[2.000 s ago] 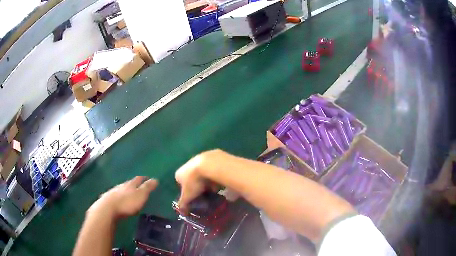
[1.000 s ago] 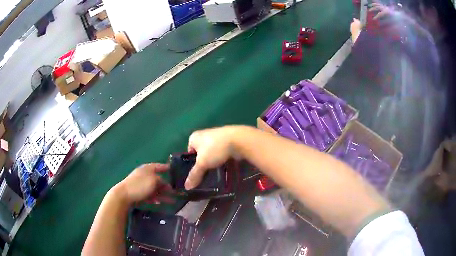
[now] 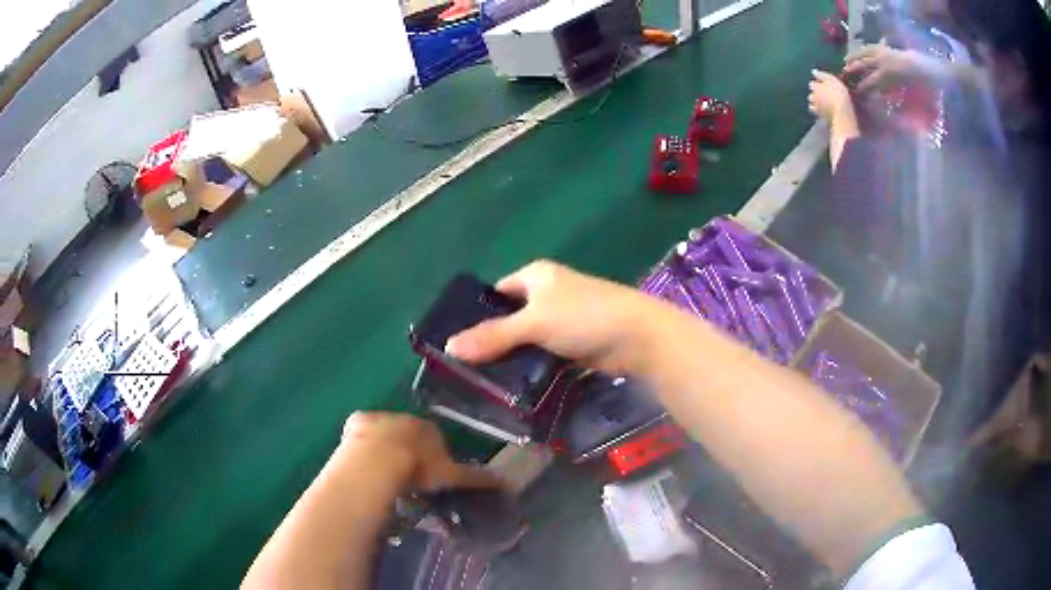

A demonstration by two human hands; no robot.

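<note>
My right hand (image 3: 553,317) grips a black-backed radio (image 3: 467,314) with a red rim, tilted, with fingers over its top and side. Another dark radio or stack with a pale edge (image 3: 473,413) shows just under it; whether they touch is unclear. My left hand (image 3: 403,452) is lower left, its blurred fingers pointing down over dark units (image 3: 432,559) at the bottom; its grip cannot be made out. A radio with a red side (image 3: 645,449) lies beneath my right forearm. A white packet (image 3: 645,519) lies below it.
Two open cardboard boxes of purple cylinders (image 3: 749,288) stand at the right, partly behind my right forearm. Two red radios (image 3: 674,164) lie farther up the green belt (image 3: 346,334). Another person's hands (image 3: 832,98) are at the top right. A metal edge strip runs along the belt.
My right hand has moved away from me with the black-backed radio, which is now tilted. My left hand has left the radio's side and moved down and right over the lower units.
</note>
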